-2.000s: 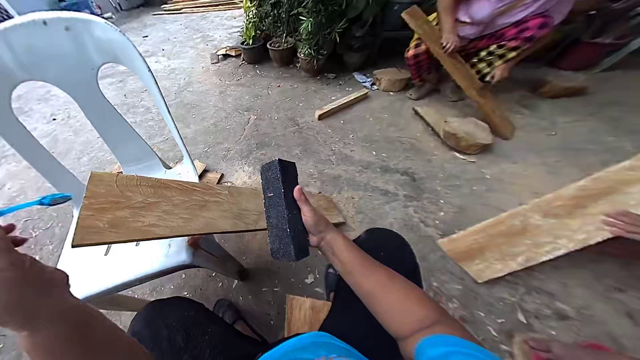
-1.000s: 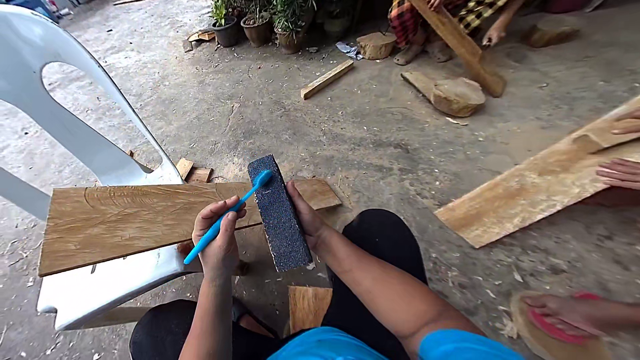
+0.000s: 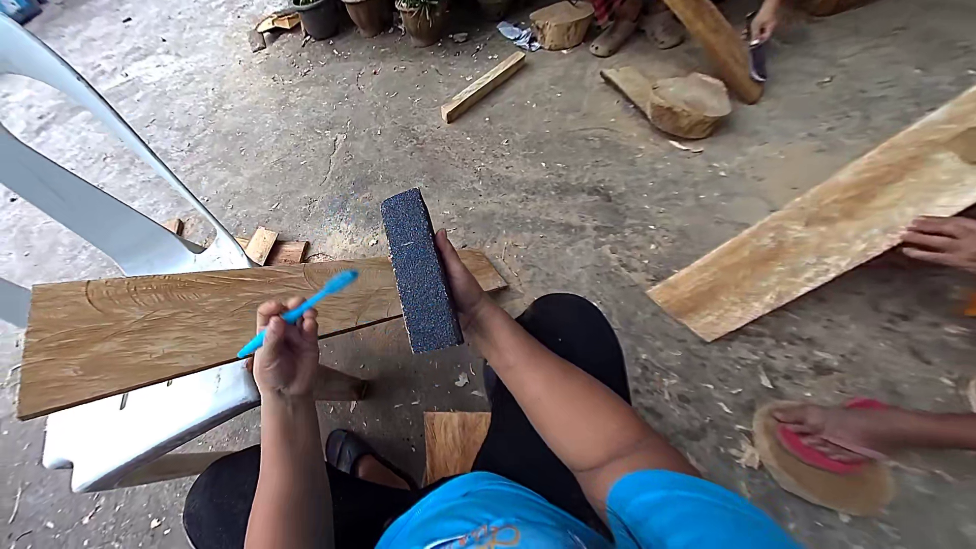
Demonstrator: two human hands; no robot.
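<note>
Between the fingertips of my left hand (image 3: 286, 347) is a blue toothbrush (image 3: 299, 313), its head pointing up and right. My right hand (image 3: 461, 286) grips a dark, gritty abrasive block (image 3: 423, 271) by its right side and holds it upright above the right part of a wooden board (image 3: 168, 316). Curved marks cover the board, which lies across the seat of a white plastic chair (image 3: 168, 404). A gap separates the toothbrush from the block. My right palm is mostly hidden behind the block.
At right, another person's hand (image 3: 945, 242) rests on a long plank (image 3: 823, 221); their sandaled foot (image 3: 823, 450) is near my right knee. Ahead lie a wood strip (image 3: 484, 86) and a log slice (image 3: 690, 104). A wooden piece (image 3: 456, 442) is between my legs; wood chips litter the concrete.
A second ago the toothbrush head was against the block's face; my left hand has since drawn it away to the left. My right hand keeps hold of the block.
</note>
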